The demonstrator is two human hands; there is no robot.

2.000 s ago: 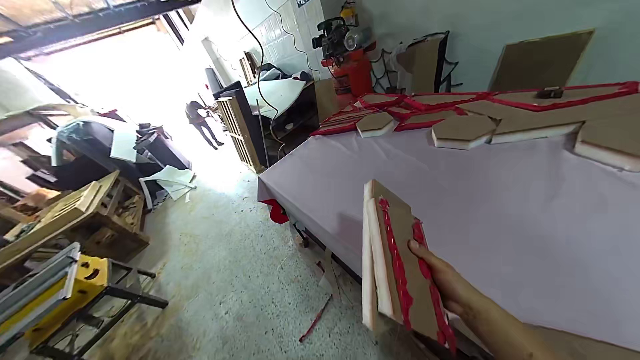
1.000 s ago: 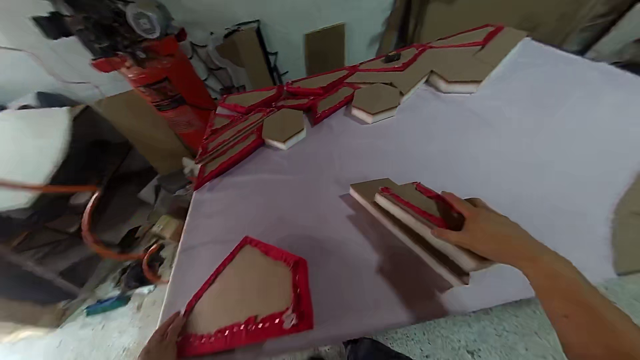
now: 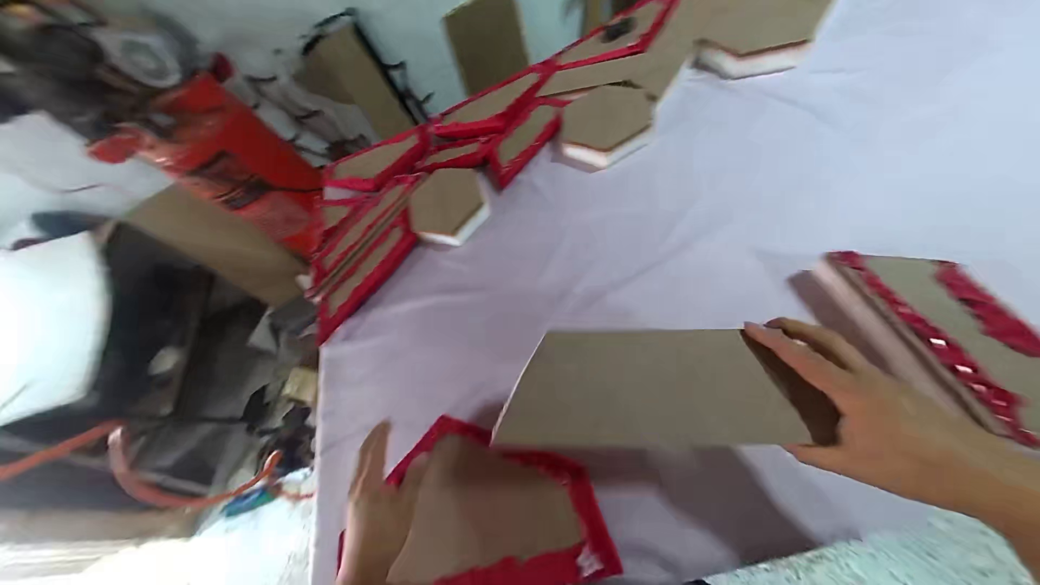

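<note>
My right hand (image 3: pixel 845 390) grips the right end of a brown board panel (image 3: pixel 650 390), thumb below and fingers above, held slanted over the cloth-covered table (image 3: pixel 650 268). My left hand (image 3: pixel 378 512) lies with fingers spread on the left side of a panel edged in red fabric (image 3: pixel 504 520), at the near left corner. The held panel's left end hangs over that panel's upper edge. Right of my right hand, a foam-backed panel with red fabric strips (image 3: pixel 918 325) lies on the table. Hexagonal foam-backed panels (image 3: pixel 447 203) lie farther back.
Several red-edged panels (image 3: pixel 487 106) line the table's far left side. Beyond them stand a red cylindrical tank (image 3: pixel 236 162) and upright boards (image 3: pixel 487 45) against the wall. An orange hose (image 3: pixel 154 487) hangs left of the table. A small dark object (image 3: pixel 619 30) sits on a far panel.
My right hand has left the red-stripped panel and now holds a plain brown panel, farther left. My left hand has moved further onto the red-edged panel.
</note>
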